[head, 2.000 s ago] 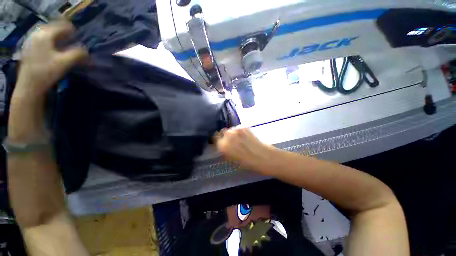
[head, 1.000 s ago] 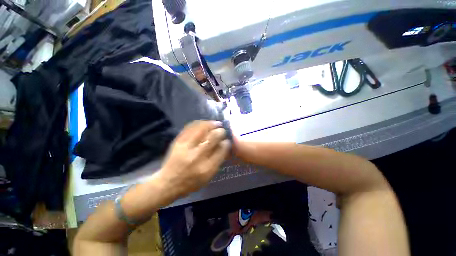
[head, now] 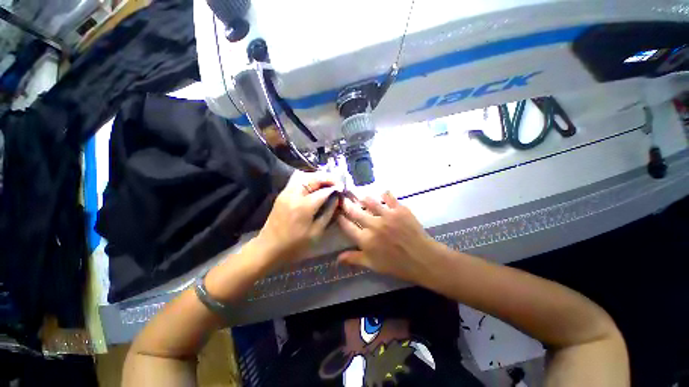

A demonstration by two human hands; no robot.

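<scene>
A black garment (head: 181,189) lies bunched on the white machine table, left of the needle, its right end running to the presser foot (head: 332,162). My left hand (head: 298,215) grips the cloth edge just in front of the foot, thumb and fingers pinched together. My right hand (head: 385,234) lies right beside it, palm down, fingertips on the small bit of dark cloth between the hands. Whether the right fingers grip the cloth is hard to tell. The white sewing machine head (head: 483,60) stands above and behind both hands.
Green-black scissors (head: 525,125) lie right of the needle. A ruler strip (head: 498,227) runs along the table's front edge. More black cloth (head: 45,212) hangs at the left, beside blue tape (head: 91,189). A yellow-tan board (head: 162,366) and blue crate (head: 257,355) are below the table.
My left hand came from the far left to the needle area. My right hand has opened from its closer grip and its fingers now spread beside the left. The garment lies more bunched on the left.
</scene>
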